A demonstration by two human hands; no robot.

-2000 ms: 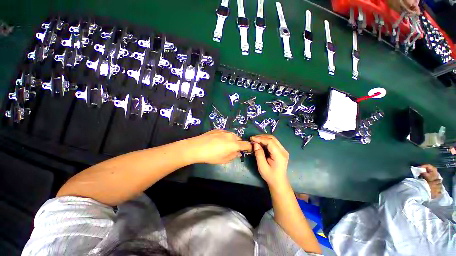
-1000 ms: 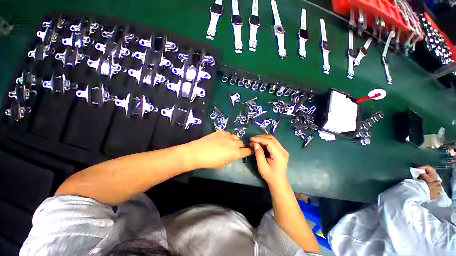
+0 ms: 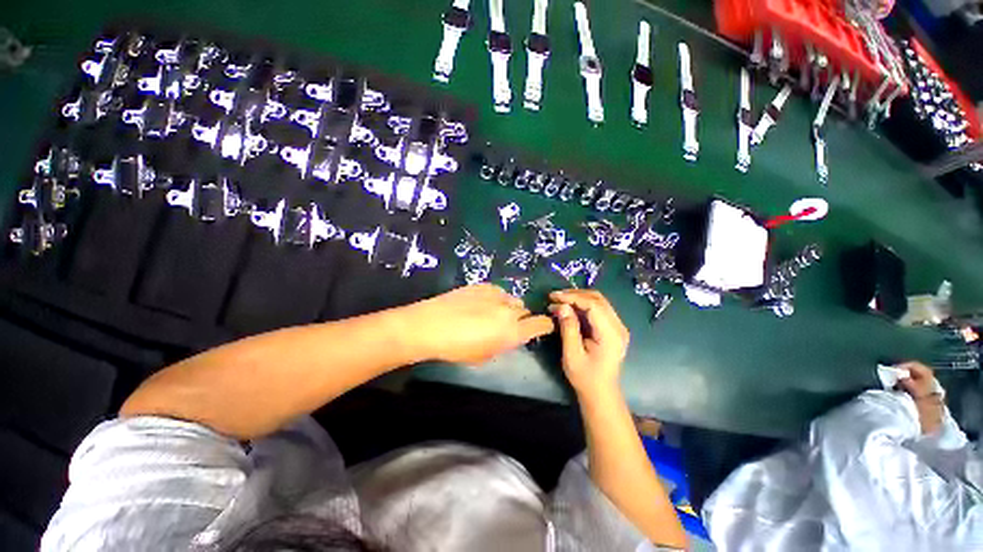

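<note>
My left hand [image 3: 480,323] and my right hand [image 3: 593,332] meet fingertip to fingertip above the near edge of the green bench. A small dark thing shows between and just below the fingertips; the fingers mostly hide it, and it looks like a watch head. Loose silver spring clips [image 3: 578,270] lie in a heap just beyond my hands. The black foam tray [image 3: 178,264] at the left holds rows of clamped watch heads [image 3: 293,224], dark squares with silver clips at opposite sides.
A row of small clips [image 3: 571,190] lies beyond the heap. A black box holds a white stack [image 3: 733,248], beside a red-handled tool [image 3: 792,217]. Strapped watches [image 3: 644,73] lie farther up, a red tray [image 3: 808,38] at far right. Another person's hand [image 3: 922,394] is at right.
The strapped watches have shifted left along the bench, and more have come into view near the red tray. My hands stay together; my right fingertips have shifted slightly.
</note>
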